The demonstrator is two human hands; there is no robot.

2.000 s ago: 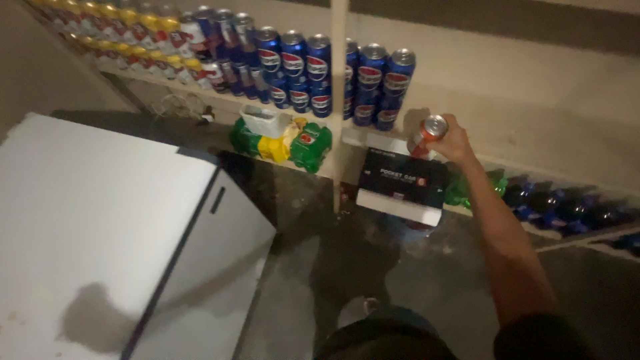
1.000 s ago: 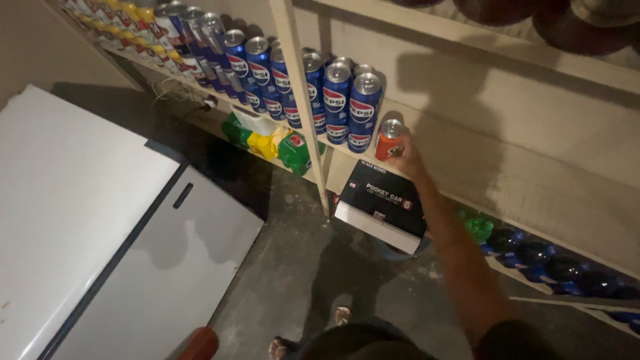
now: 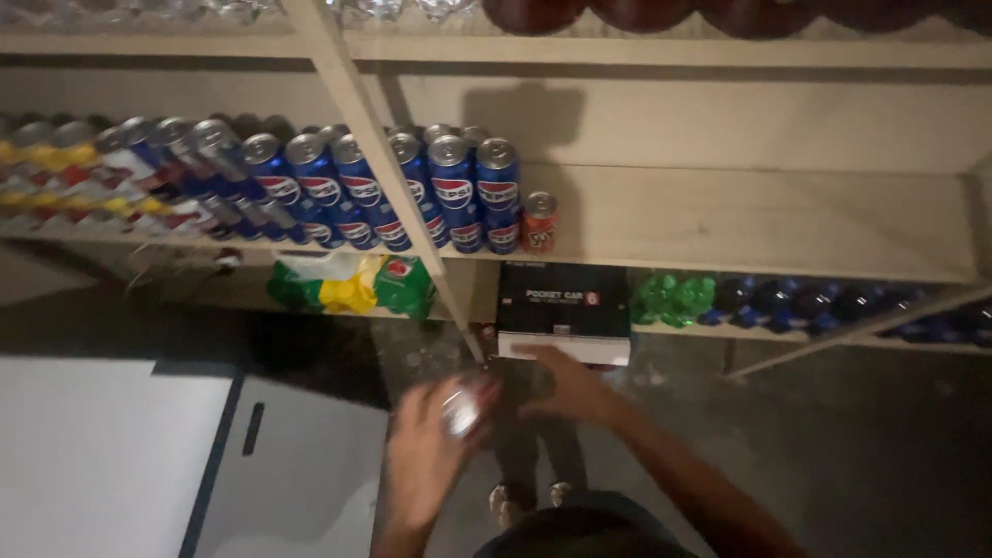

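My left hand (image 3: 434, 442) is closed around a drink can (image 3: 463, 411), its silver top facing the camera and a reddish side partly showing. To its right, my right hand (image 3: 570, 387) has its fingers apart and holds nothing, close below the white front of a black cardboard box (image 3: 562, 298). On the shelf above that box stands an orange soda can (image 3: 540, 223), upright beside the right end of stacked blue Pepsi cans (image 3: 497, 190). Both hands are blurred.
A slanting wooden post (image 3: 380, 163) crosses before the cans. Green bottles (image 3: 674, 298) and dark blue bottles (image 3: 814, 302) line the lower shelf. Large dark red bottles (image 3: 759, 15) sit on the top shelf. A white chest with a dark handle (image 3: 294, 465) stands at lower left.
My right hand has let go of the orange can at the end of the Pepsi row and moved down. My left hand has come into view with another can.
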